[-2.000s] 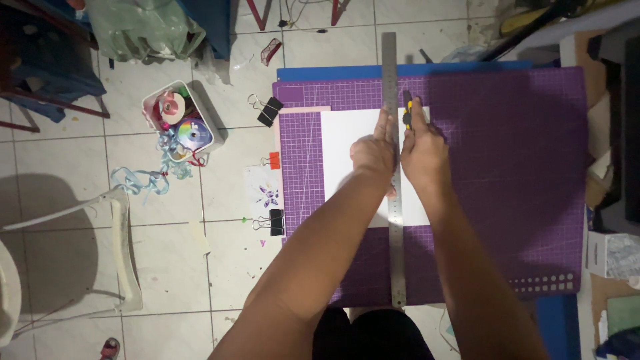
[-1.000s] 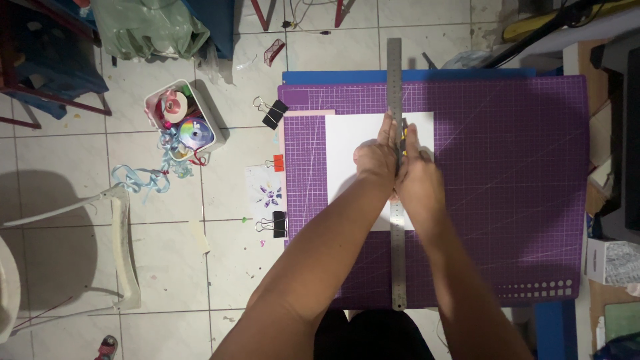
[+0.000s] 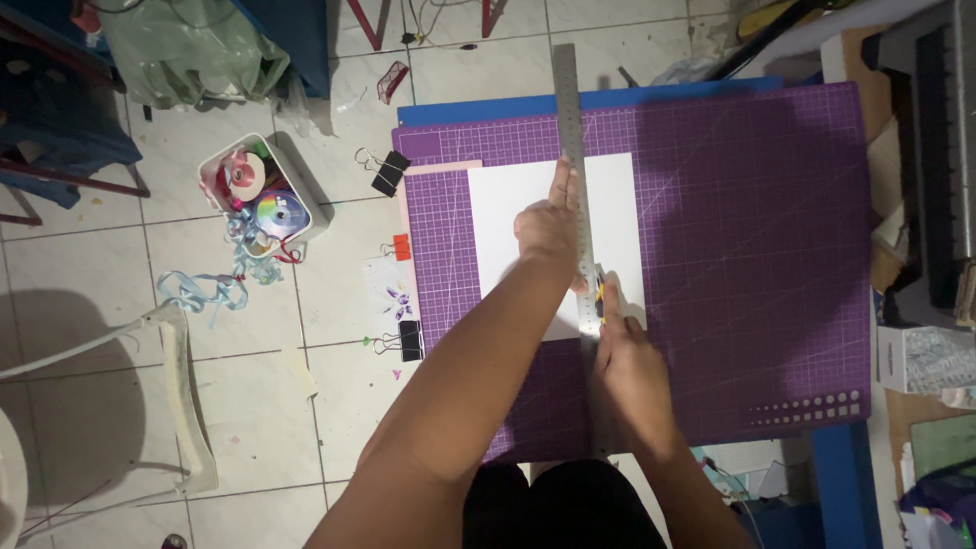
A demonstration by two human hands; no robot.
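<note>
A white sheet of paper [image 3: 507,221] lies on a purple cutting mat [image 3: 732,267] printed with a grid. A long steel ruler [image 3: 569,99] crosses the sheet from top to bottom and reaches past the mat's far edge. My left hand [image 3: 550,229] presses on the ruler and the paper, two fingers stretched along the ruler's left side. Held in my right hand [image 3: 629,351], a yellow and black utility knife [image 3: 600,299] rests against the ruler's right edge, near the lower part of the sheet. Its tip is too small to make out.
Black binder clips [image 3: 390,174] and an orange binder clip [image 3: 401,247] sit at the mat's left edge. On the tiled floor stands a white basket [image 3: 313,200] with ribbons and a disc. A blue board [image 3: 488,113] shows beyond the mat; boxes and a shelf stand at the right.
My right hand has moved with the knife down along the ruler toward my body, from near the sheet's far edge to its near part. My left hand stays on the ruler.
</note>
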